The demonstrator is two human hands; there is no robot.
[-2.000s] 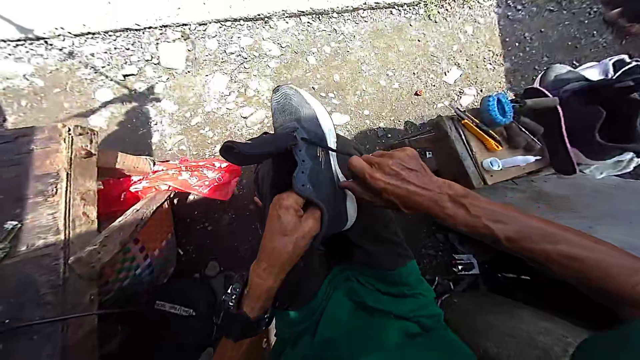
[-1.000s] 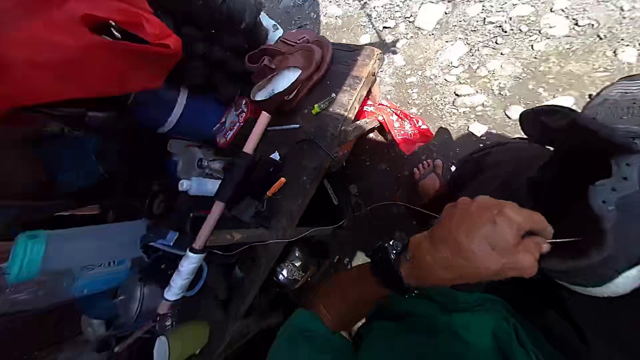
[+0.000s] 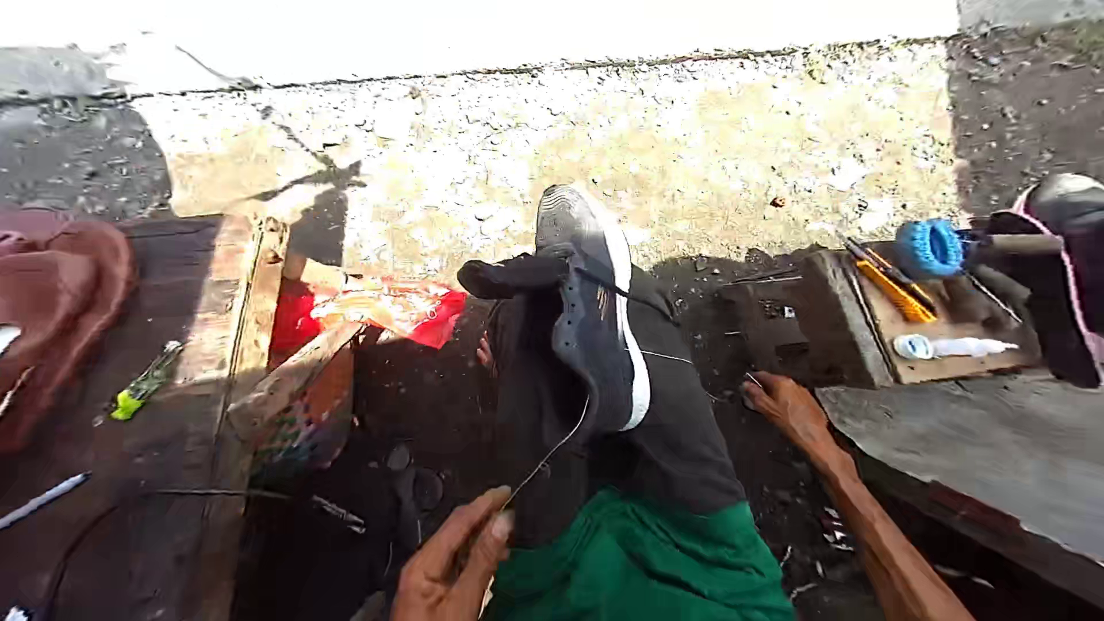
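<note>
A dark grey running shoe (image 3: 595, 345) with a white sole lies across my lap, toe pointing away, its tongue folded out to the left. Near the bottom, my left hand (image 3: 461, 552) pinches a thin pale thread (image 3: 552, 450) that runs up into the shoe's opening. On the far side of the shoe, thread also shows over the dark trouser leg. My right hand (image 3: 789, 414) is out to the right, low beside the wooden box, with thumb and forefinger together at a thin, light-coloured tip, perhaps a needle or thread end.
On the wooden box (image 3: 875, 345) at right lie a yellow utility knife (image 3: 897, 291), a blue ring-shaped roll (image 3: 930, 248) and a small white bottle (image 3: 953, 347). Another shoe (image 3: 1069, 259) is beyond. A wooden bench (image 3: 172, 431) at left holds brown sandals (image 3: 65, 302); a red bag (image 3: 431, 319) is beside it.
The view has swung back from the bench at left. Two seconds ago both hands were on the shoe; now they are apart, one on each side, with thread drawn out.
</note>
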